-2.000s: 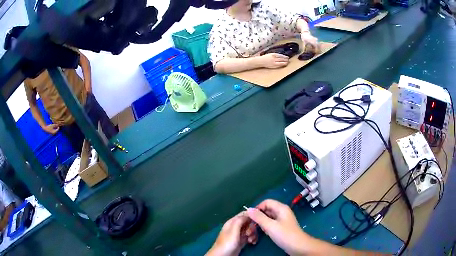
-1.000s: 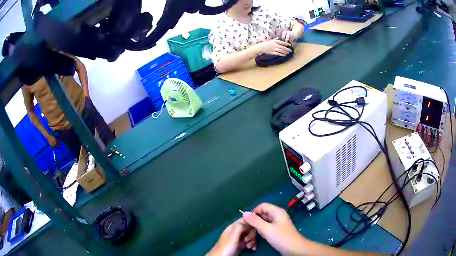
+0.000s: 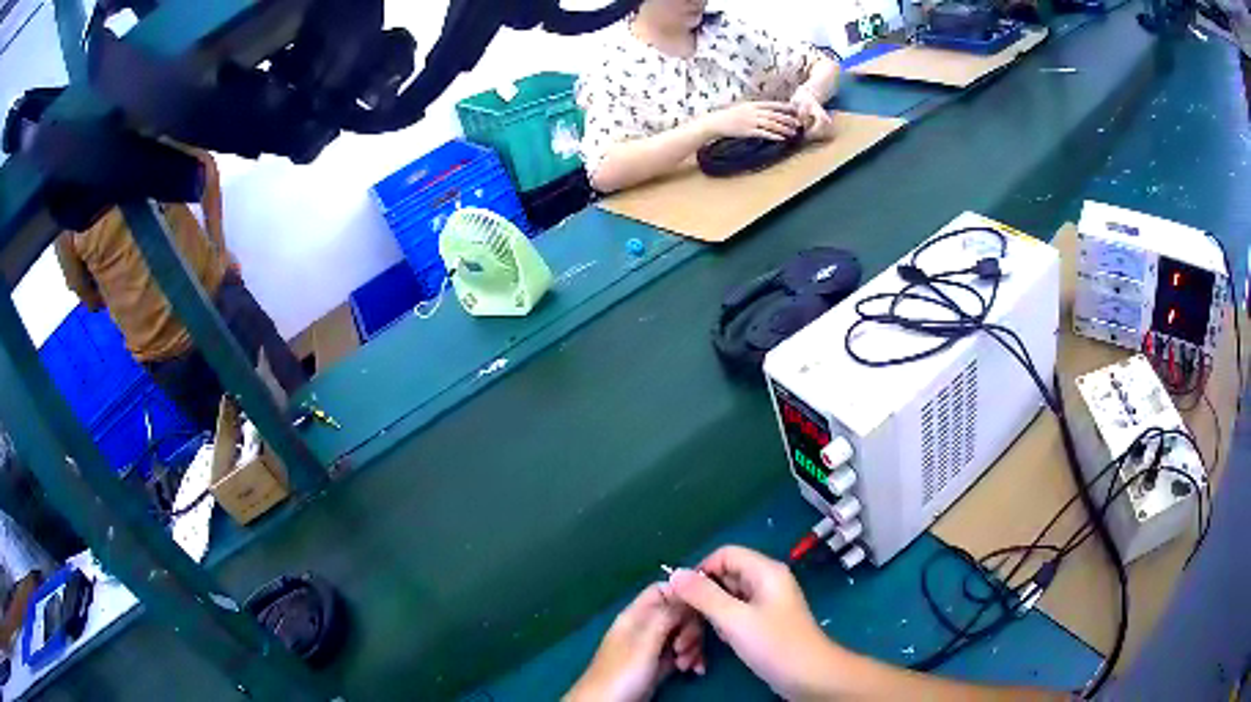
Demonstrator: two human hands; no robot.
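My left hand [image 3: 642, 642] and my right hand [image 3: 757, 614] are close together at the bottom centre, above the bench. A small plug with a thin light tip [image 3: 668, 568] sticks out from the fingertips of my right hand. The fingers of my left hand are curled beside it; what they hold is hidden. The white power supply [image 3: 916, 391] stands just right of my hands, with red and green digits, a red lead [image 3: 807, 546] at its front and a black cable coil [image 3: 930, 313] on top.
A cream switch box [image 3: 1139, 453] and dual-display meter [image 3: 1150, 281] stand on cardboard at right, among black cables. Black headphones lie on the belt behind the power supply [image 3: 785, 305] and at lower left [image 3: 295, 617]. A green fan [image 3: 494, 263] and a coworker are opposite; headphones hang at upper left.
The headphones on the belt have shifted left, and those at lower left are partly behind the green post. The coworker's hands moved over a dark item. My hands hold nearly the same pose.
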